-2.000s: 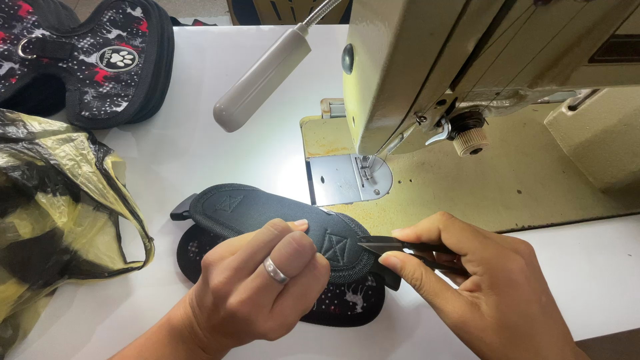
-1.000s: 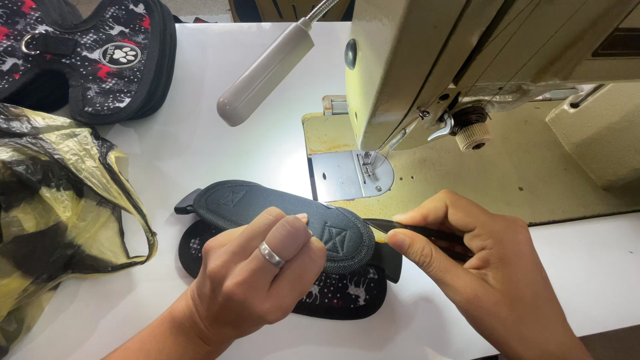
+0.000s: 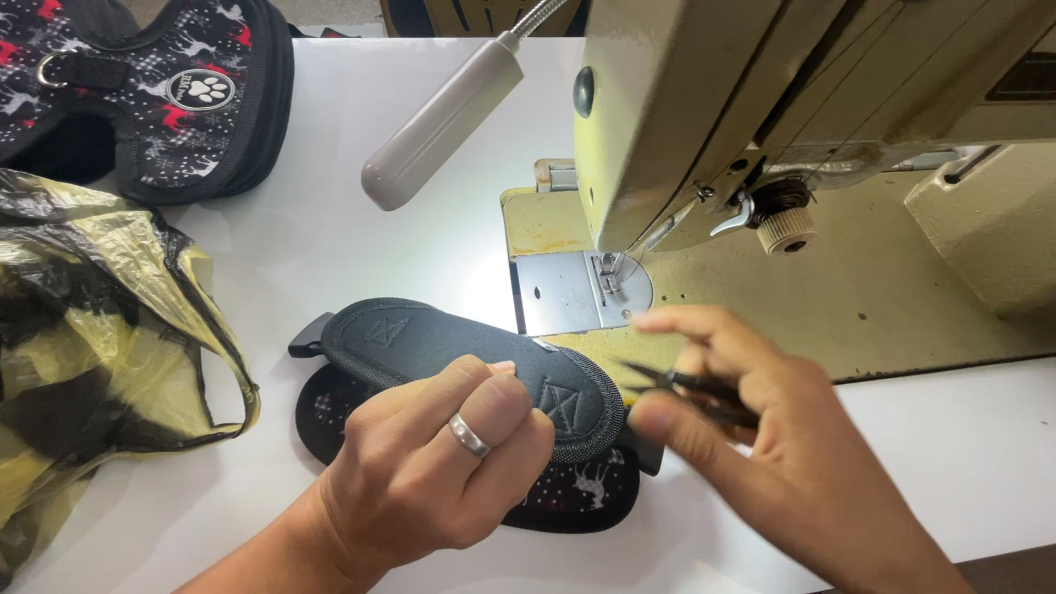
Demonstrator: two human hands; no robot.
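Note:
My left hand (image 3: 450,450), with a ring on one finger, is closed on a black padded strap panel (image 3: 462,342) with bound edges and two box-and-cross stitched patches. Under the panel lies a black fabric piece (image 3: 577,499) with a deer print. A black plastic buckle part (image 3: 310,337) sticks out at the panel's left end. My right hand (image 3: 759,429) holds small dark thread snips (image 3: 689,388), somewhat blurred, just right of the panel's right end. Their blades are apart and point left. The lower part of the snips is hidden by the hand.
A sewing machine (image 3: 685,107) stands at the right, its presser foot (image 3: 609,272) over a metal needle plate (image 3: 557,293). A grey lamp (image 3: 441,120) hangs above the white table. Stacked printed pet harnesses (image 3: 194,124) lie at upper left, above a yellow and black plastic bag (image 3: 124,330).
The snips have come away from the panel's right edge, and the right index finger has lifted and extended. The left hand keeps its hold on the panel.

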